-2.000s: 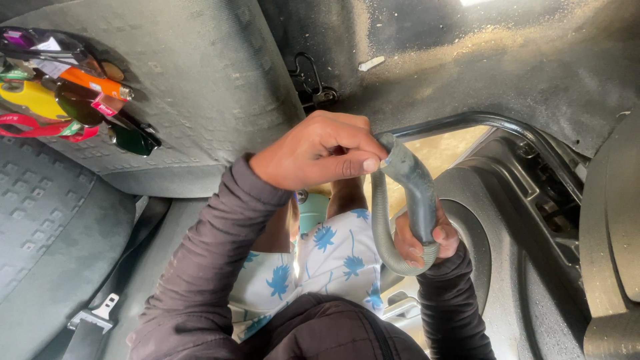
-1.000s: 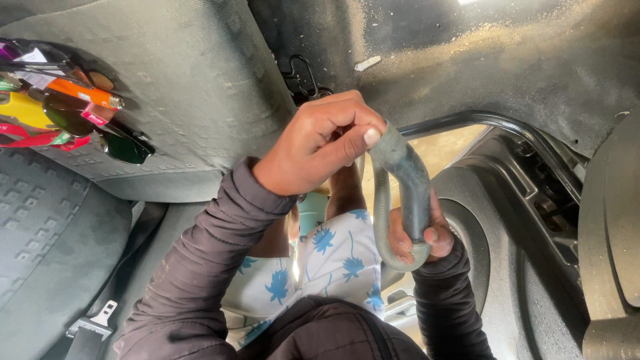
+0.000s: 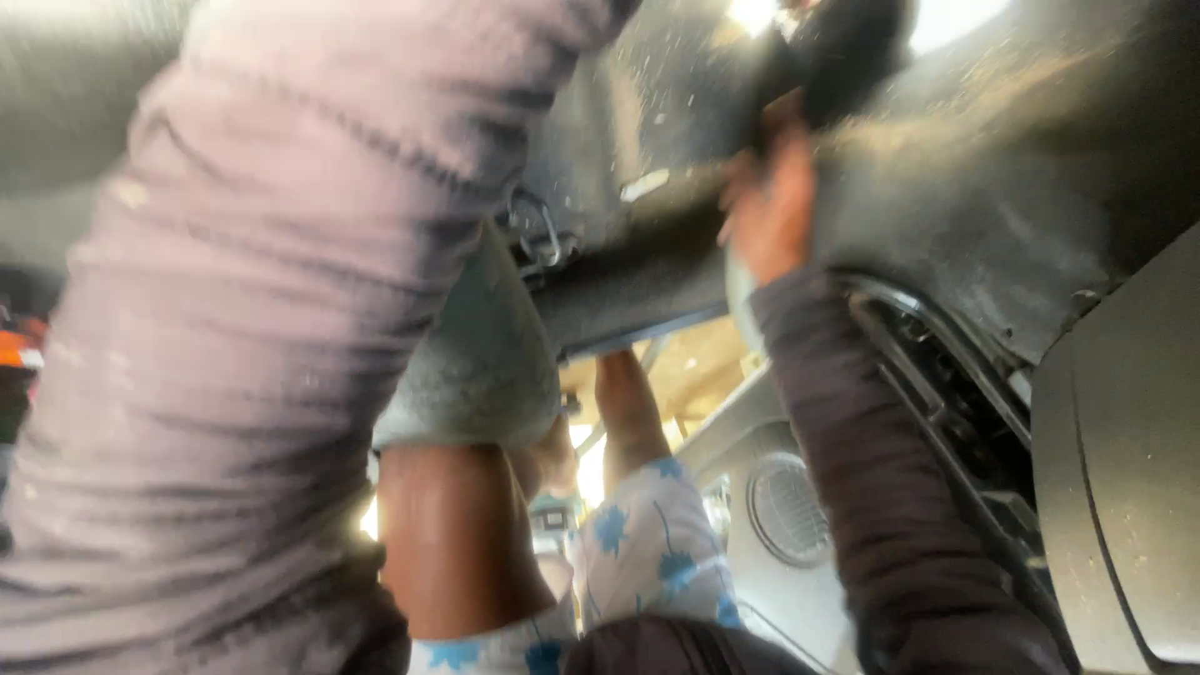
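Note:
My right hand [image 3: 773,206] is raised at the upper right of centre, blurred by motion, with its fingers around the lower end of a dark curved tube [image 3: 834,61]. A part of the pale hose [image 3: 743,300] shows just below that hand, beside the wrist. My left arm, in a quilted sleeve, fills the left side and reaches up past the top edge. The left hand is out of view, or at most a blurred bit of skin at the top edge, too unclear to tell.
I am inside a vehicle. Dusty dark floor lining [image 3: 937,216] with pale grit lies ahead, with a small pale scrap [image 3: 645,185] and a metal wire loop [image 3: 534,225]. A curved black bar [image 3: 947,337] runs at the right, near a grey panel [image 3: 1116,450]. A door speaker [image 3: 789,506] shows below.
Both arms have reached forward and up. The dark tube has moved away from my lap toward the dusty lining. My left hand, earlier at the tube's upper end, is no longer plainly visible. The view has shifted.

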